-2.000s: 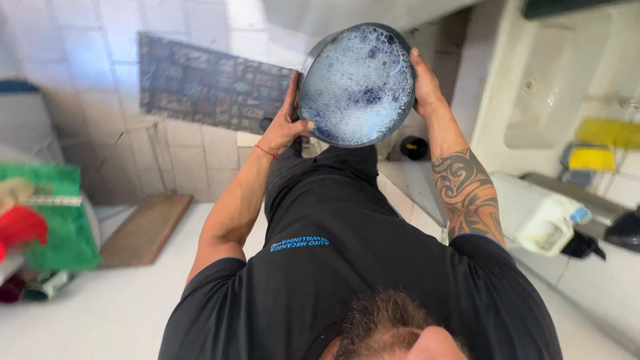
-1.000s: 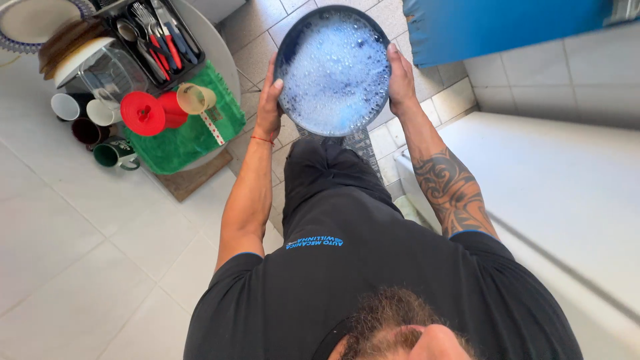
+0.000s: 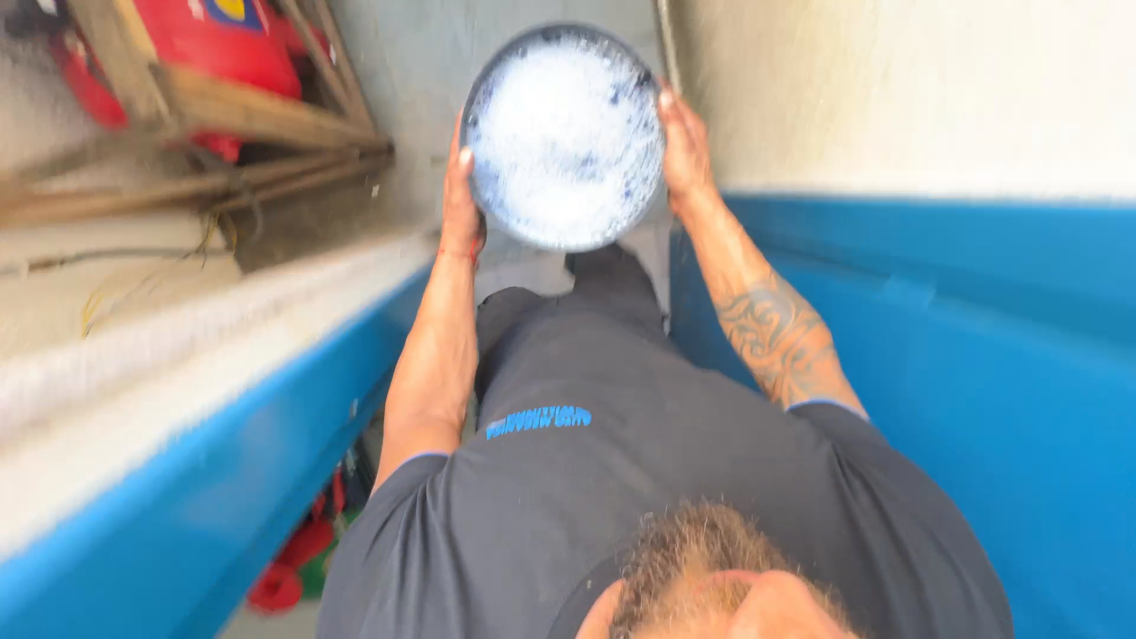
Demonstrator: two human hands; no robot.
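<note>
A dark round basin (image 3: 565, 142) full of white, foamy liquid is held out level in front of my body. My left hand (image 3: 461, 200) grips its left side, with the thumb up at the rim. On the opposite side my right hand (image 3: 686, 146) clasps the rim, thumb on top. The fingers under the basin are hidden by it.
Blue door surfaces stand close on both sides, one at the left (image 3: 266, 399) and one at the right (image 3: 932, 373). Beyond, at the upper left, a wooden frame (image 3: 266, 111) surrounds a red object (image 3: 217, 44). A pale wall (image 3: 905, 98) rises at the upper right.
The view has moved from the tiled room, with its table of dishes, to between blue door surfaces. Both hands have kept hold of the basin throughout.
</note>
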